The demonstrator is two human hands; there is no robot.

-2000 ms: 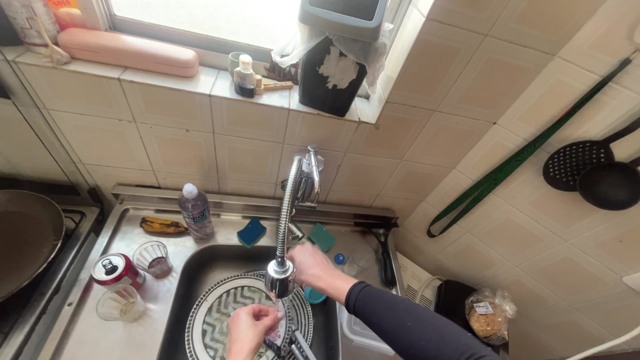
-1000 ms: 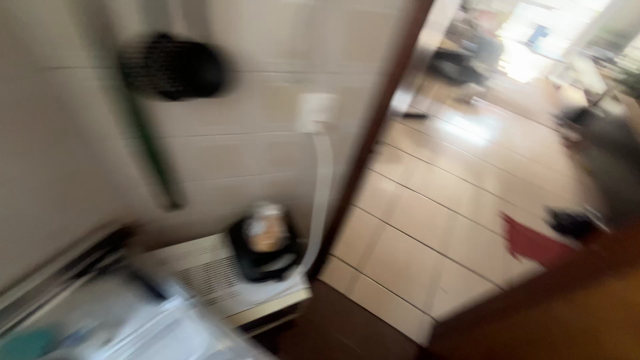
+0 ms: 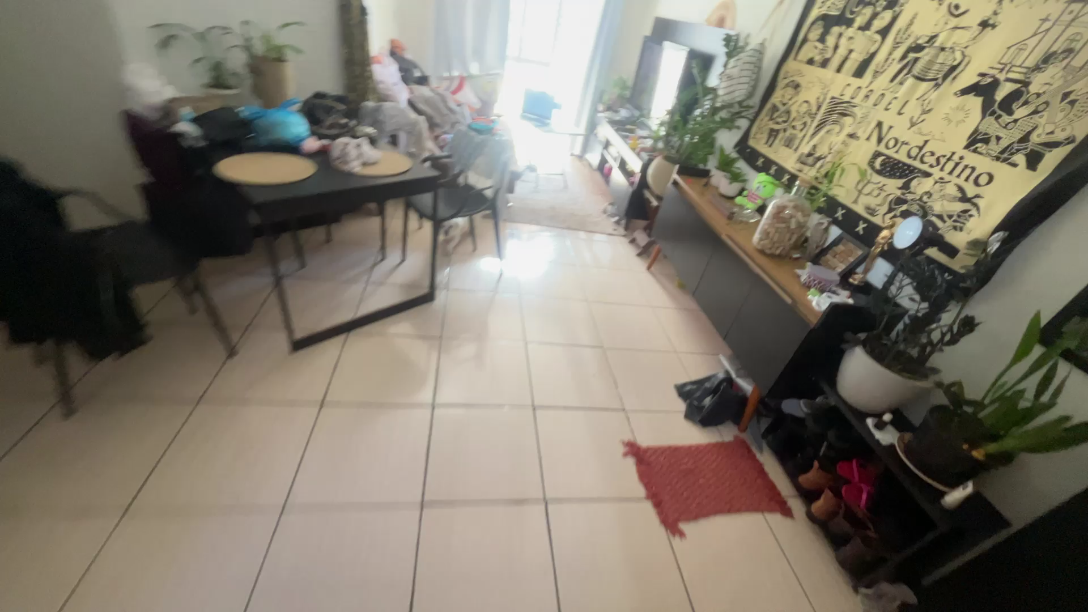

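Neither my left hand nor my right hand shows in the head view, so what they hold cannot be seen. Ahead lies a room with a floor of pale tiles. A black table (image 3: 340, 189) at the left bears round woven placemats (image 3: 265, 168), a blue bundle (image 3: 280, 126) and other soft items. To the right, a dark sideboard with a wooden top (image 3: 738, 242) carries a glass jar of corks (image 3: 783, 225) and plants. A small red fringed rug (image 3: 710, 484) lies on the tiles near the sideboard.
Black chairs (image 3: 463, 200) stand around the table. At the lower right is a black shoe rack (image 3: 905, 459) with shoes and a white plant pot (image 3: 884, 382). A black bag (image 3: 711, 399) rests on the floor by the sideboard. A printed cloth hanging (image 3: 926, 119) covers the right wall.
The view has swung from the kitchen sink, past a doorway, to this room. Both hands, seen at the sink in the earliest frame, are out of view now.
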